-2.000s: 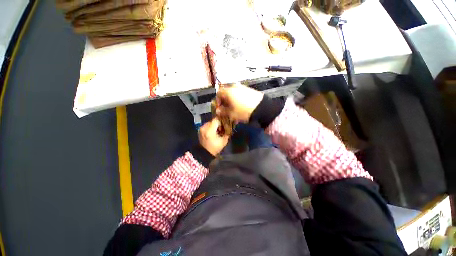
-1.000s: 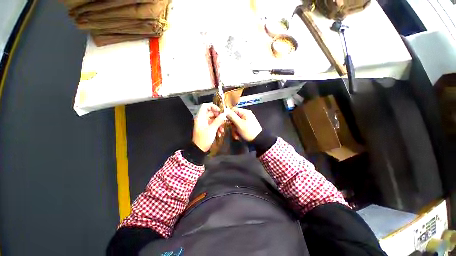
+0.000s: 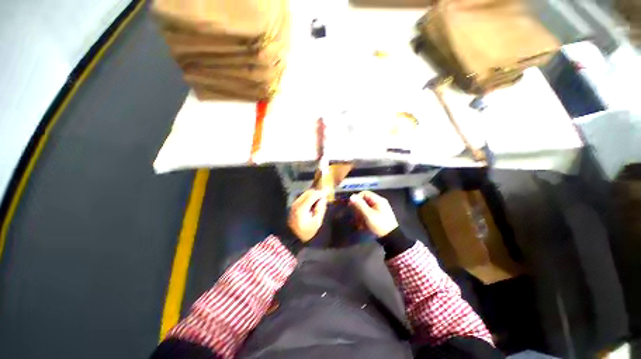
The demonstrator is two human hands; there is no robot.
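Observation:
My left hand (image 3: 308, 214) pinches a brown bag piece (image 3: 332, 178) just in front of the narrow bar (image 3: 322, 144) at the table's front edge. My right hand (image 3: 374, 212) is to the right, apart from my left hand, with thumb and fingertips close together near dark brown material. The view is blurred, so I cannot tell whether the right fingertips hold anything. The lower part of the bag piece is hard to make out over the dark lap.
The white table (image 3: 232, 144) bears a tall brown stack (image 3: 232, 56) on the left, a lower stack (image 3: 492, 42) on the right, a wooden-handled hammer (image 3: 457, 126) and a red tape strip (image 3: 259, 130). An open cardboard box (image 3: 471, 235) is on the floor.
The view has tilted up, so the table shows lower and both stacks show more fully. My right hand has moved away from my left hand, which stays at the bag piece.

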